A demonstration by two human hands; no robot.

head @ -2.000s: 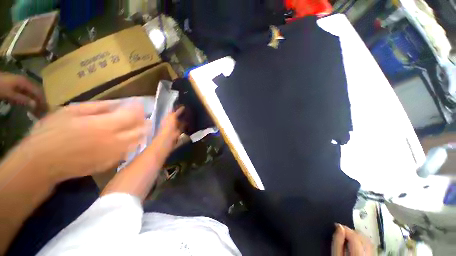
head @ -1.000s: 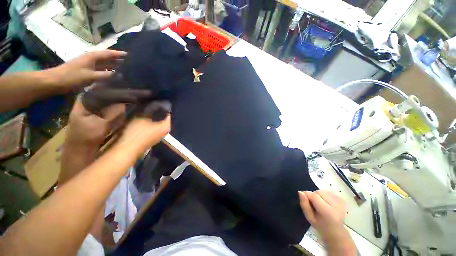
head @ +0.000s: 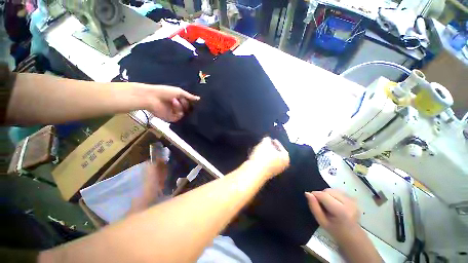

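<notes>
Black fabric panels (head: 241,97) lie over the white table and hang down at its front edge. My right hand (head: 334,211) is at their right edge beside the machine bed, thumb and curled fingers pinching the fabric edge. My left hand (head: 151,182) is a blur over the open carton (head: 102,149) at lower left, partly behind another person's forearm; whether it holds anything cannot be told. A white sheet (head: 115,190) lies in the carton.
Another person's hands (head: 172,102) reach in from the left over the fabric. The sewing machine (head: 379,123) stands at right. Shears (head: 418,226), snips (head: 398,218) and tweezers (head: 367,182) lie on its bed. A red basket (head: 210,38) is at the far edge.
The view has swung right from the carton. The other person's hands have moved from the bunched dark fabric at left onto the spread panels. My right hand stays at the fabric's right edge.
</notes>
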